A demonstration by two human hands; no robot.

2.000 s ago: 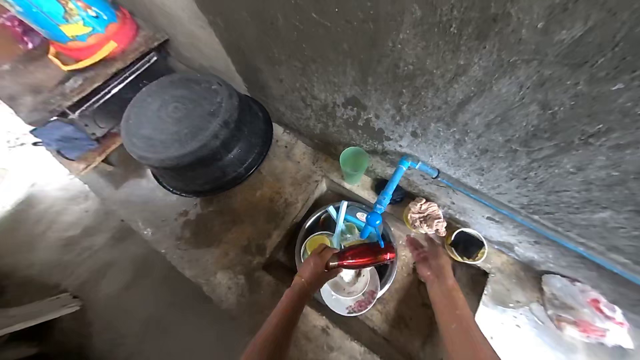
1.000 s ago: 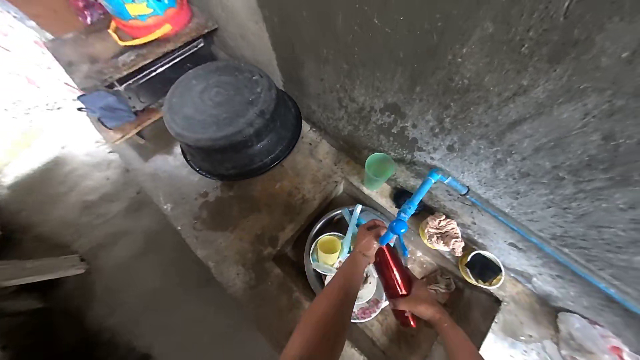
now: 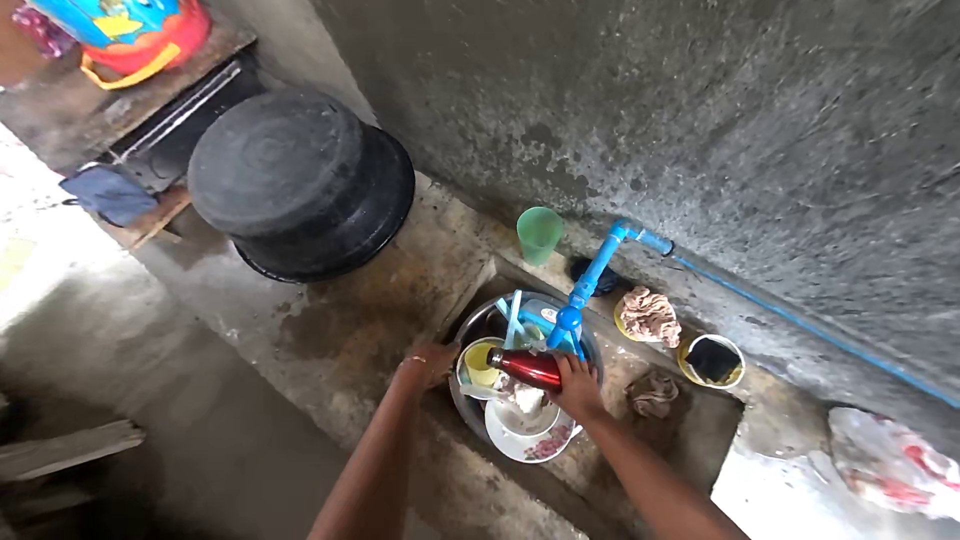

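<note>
A red metal bottle (image 3: 531,369) lies nearly level above a metal basin (image 3: 469,416) of dishes, its neck toward the left. My right hand (image 3: 577,386) is closed around its base end. At the basin's left rim is my left hand (image 3: 436,364); its fingertips are partly hidden, and whether they grip the rim is unclear. The basin holds a yellow cup (image 3: 480,364), a floral plate (image 3: 547,444), a bowl and light-blue handled items. A blue plastic tap (image 3: 570,318) reaches over the basin, just above the bottle.
Along the wall ledge stand a green cup (image 3: 538,234), a tub with a crumpled cloth (image 3: 649,315) and a tub with a black item (image 3: 712,361). A wet cloth (image 3: 652,394) lies in the concrete sink. A large upturned black tub (image 3: 300,180) sits at left, a plastic bag (image 3: 892,465) at right.
The bottle has gone from steeply tilted, with both hands on it, to nearly level in my right hand. My left hand has left it and moved to the basin's left rim.
</note>
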